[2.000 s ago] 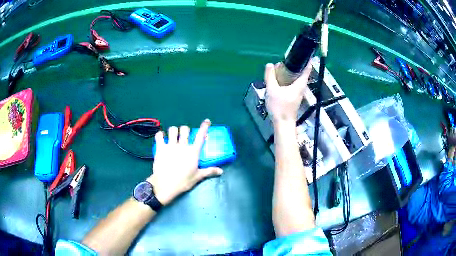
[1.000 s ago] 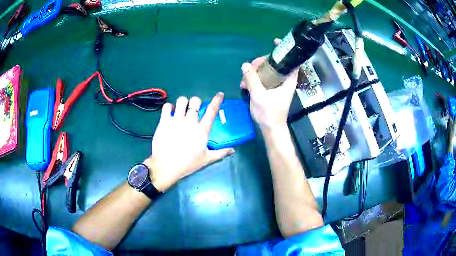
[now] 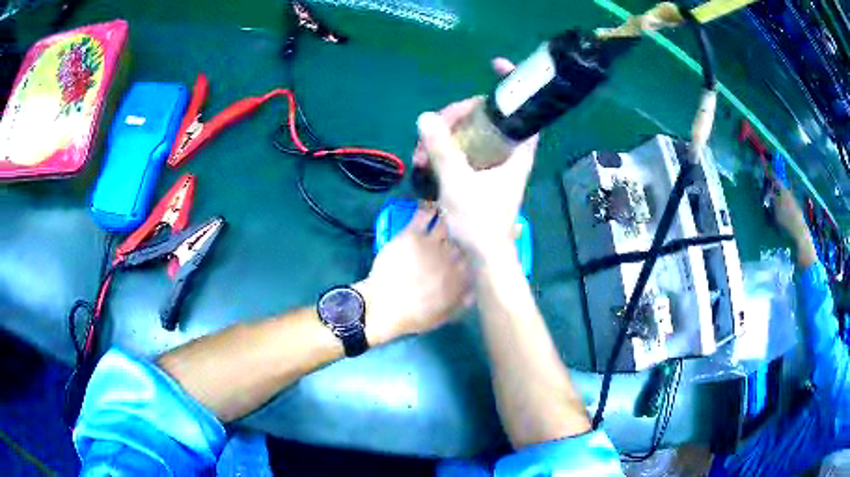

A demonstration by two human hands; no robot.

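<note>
The electric screwdriver (image 3: 550, 88) is tilted, its black body up and to the right and its tan grip in my right hand (image 3: 475, 182). Its dark lower end is over the blue battery tester (image 3: 393, 222), which lies on the green bench mostly hidden under my hands. My left hand (image 3: 424, 275) is at the tester, below the driver's lower end; its fingers are bunched and partly hidden behind my right hand and wrist. I cannot tell whether they pinch anything. Red and black test leads (image 3: 322, 152) run left from the tester.
Another blue tester (image 3: 140, 154) lies at left with red clips (image 3: 172, 214) and a black clip (image 3: 182, 279), beside a red-pink tin box (image 3: 61, 102). Screw feeders (image 3: 652, 252) stand at right, crossed by a black cord (image 3: 643, 289). Another person's arm (image 3: 797, 228) is at far right.
My left hand has drawn its spread fingers in and moved towards the driver's lower end. My right hand and the driver have moved left over the tester. The camera view has shifted.
</note>
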